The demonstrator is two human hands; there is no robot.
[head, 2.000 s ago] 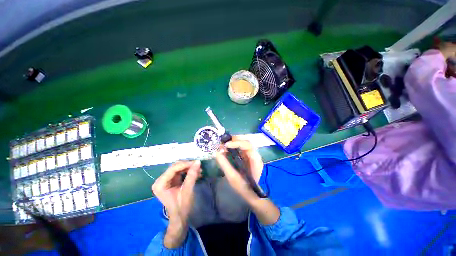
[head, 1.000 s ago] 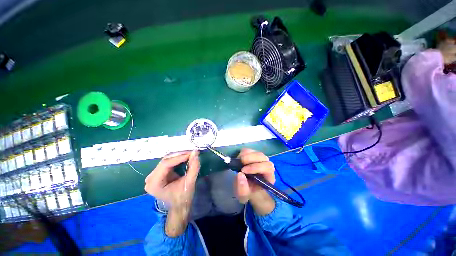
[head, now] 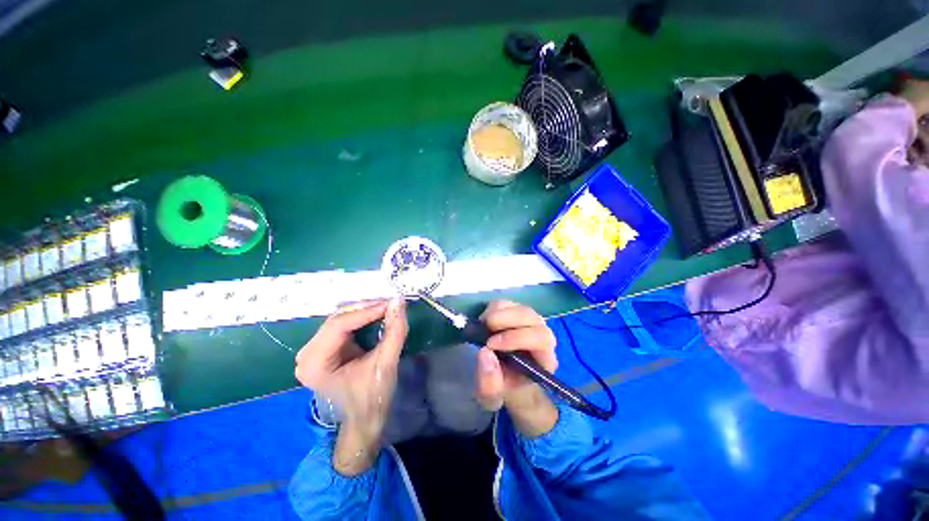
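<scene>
My right hand (head: 520, 351) holds the black handle of a soldering iron (head: 545, 379). Its silver tip points up and left to the lower edge of a small round work holder (head: 414, 267), white-rimmed with a dark speckled middle. My left hand (head: 357, 351) is just below the holder, with thumb and forefinger pinched together. A thin strand, seemingly solder wire (head: 383, 328), shows at these fingertips; what else they pinch is too small to tell. The holder lies on a long white strip (head: 275, 300) along the bench edge.
Left are a battery tray (head: 76, 305) and green solder spool (head: 194, 212). Right are a whitish tub (head: 500, 143), black fan (head: 570, 112), blue bin (head: 603, 236) of yellow parts and soldering station (head: 744, 163). A finished assembly (head: 225, 63) lies at the back. A neighbour's pink sleeve (head: 876, 163) is far right.
Since two seconds ago, the iron has swung from above the holder to its lower side, and my right hand has a pen-like hold. In the last second both hands have hardly moved.
</scene>
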